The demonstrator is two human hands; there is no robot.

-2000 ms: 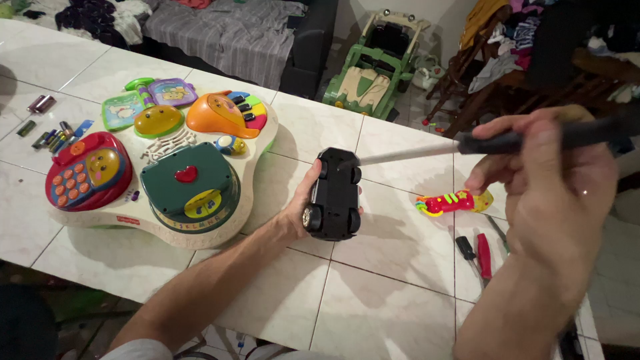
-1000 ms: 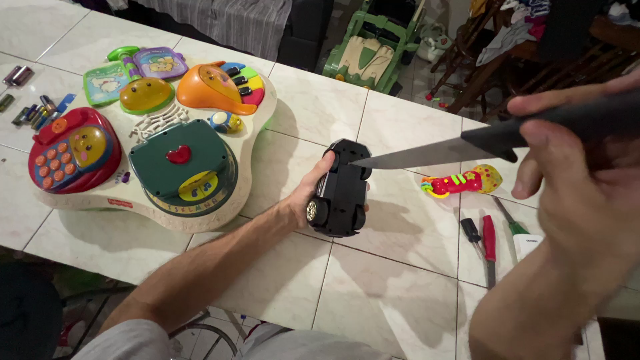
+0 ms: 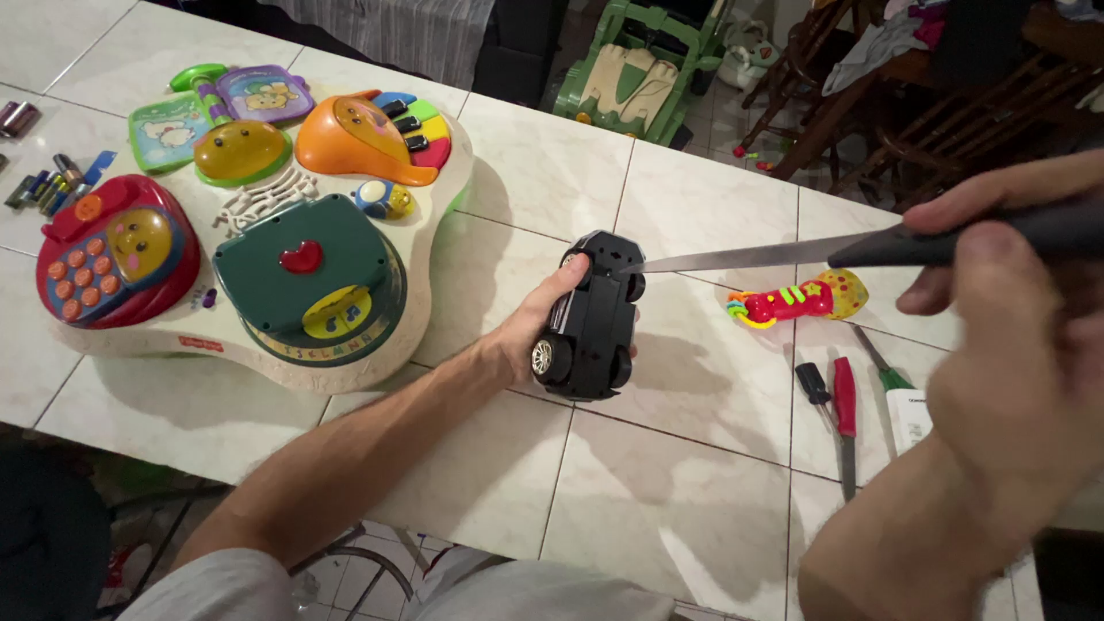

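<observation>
My left hand (image 3: 535, 323) holds a black toy car (image 3: 595, 323) upside down above the tiled table, its underside facing up and a chromed wheel showing. My right hand (image 3: 1009, 285) grips the dark handle of a knife (image 3: 759, 255), whose tip is at the car's underside near one end; whether it touches cannot be told. To the right of the car lies a red and yellow toy rattle (image 3: 798, 300). Below the rattle are a black-handled screwdriver (image 3: 812, 384), a red-handled tool (image 3: 844, 405) and a green-handled tool (image 3: 893, 377), partly over a white item (image 3: 908, 414).
A large toy activity table (image 3: 448, 233) with a toy phone, piano and book stands on the left of the white tiled table (image 3: 681, 509). Several batteries (image 3: 52, 190) lie at the far left. Beyond the table edge are a green toy vehicle (image 3: 638, 78) and wooden chairs (image 3: 793, 86).
Both hands keep hold of the car and the knife. The blade lies flatter across the view than one second ago, with its tip still by the same end of the car.
</observation>
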